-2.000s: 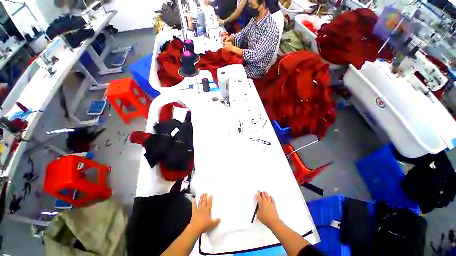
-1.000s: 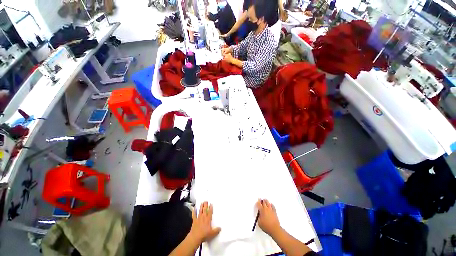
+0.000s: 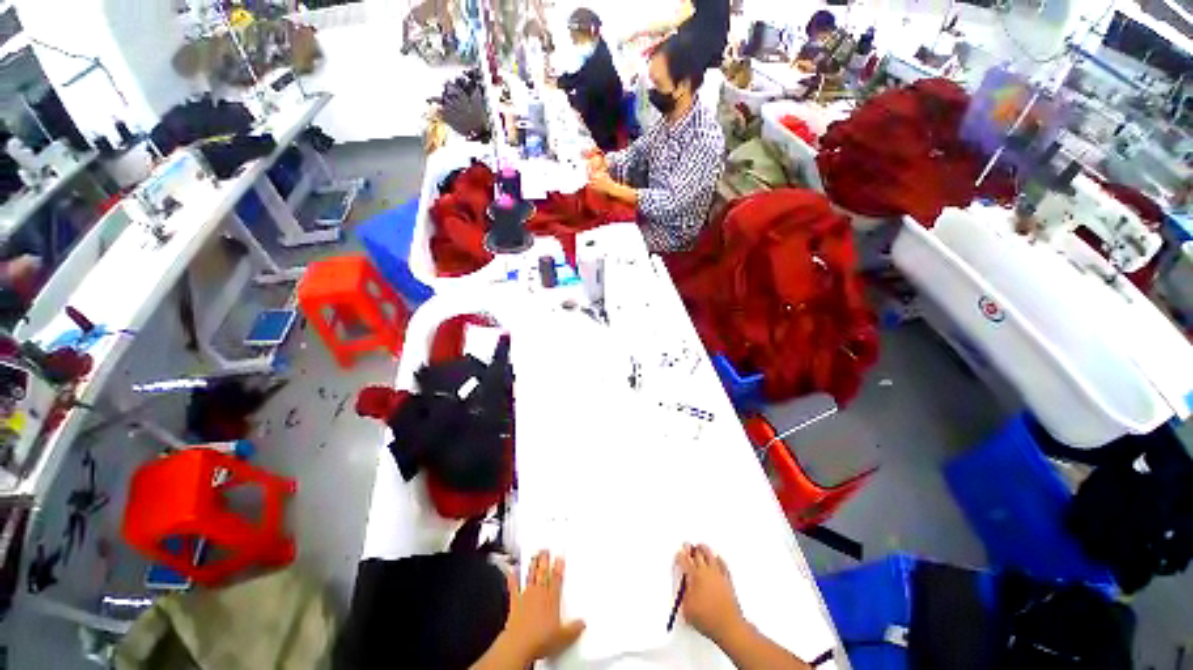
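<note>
My left hand (image 3: pixel 539 613) lies flat on the left part of the white card template (image 3: pixel 625 615), fingers a little apart, holding nothing. My right hand (image 3: pixel 705 594) rests on the right part of it, with a thin dark pen (image 3: pixel 678 602) between the fingers, slanting down towards me. The template is nearly lost against the white table (image 3: pixel 589 458), and its near edge is cut off by the frame. A stack of flat black cut pieces (image 3: pixel 425 613) lies just left of my left hand.
Black and red bundles (image 3: pixel 458 425) fill the trough left of the table. Thread snips (image 3: pixel 687 411) lie farther up. A machine head (image 3: pixel 593 278) and thread cones (image 3: pixel 509 223) stand beyond. A person (image 3: pixel 674 151) sits by a red garment pile (image 3: pixel 785 288). Blue crates (image 3: pixel 870 602) stand at right.
The view has tilted up, so the table and both hands sit lower in the picture and the template's dark near edge is mostly out of frame. The hands keep nearly the same places.
</note>
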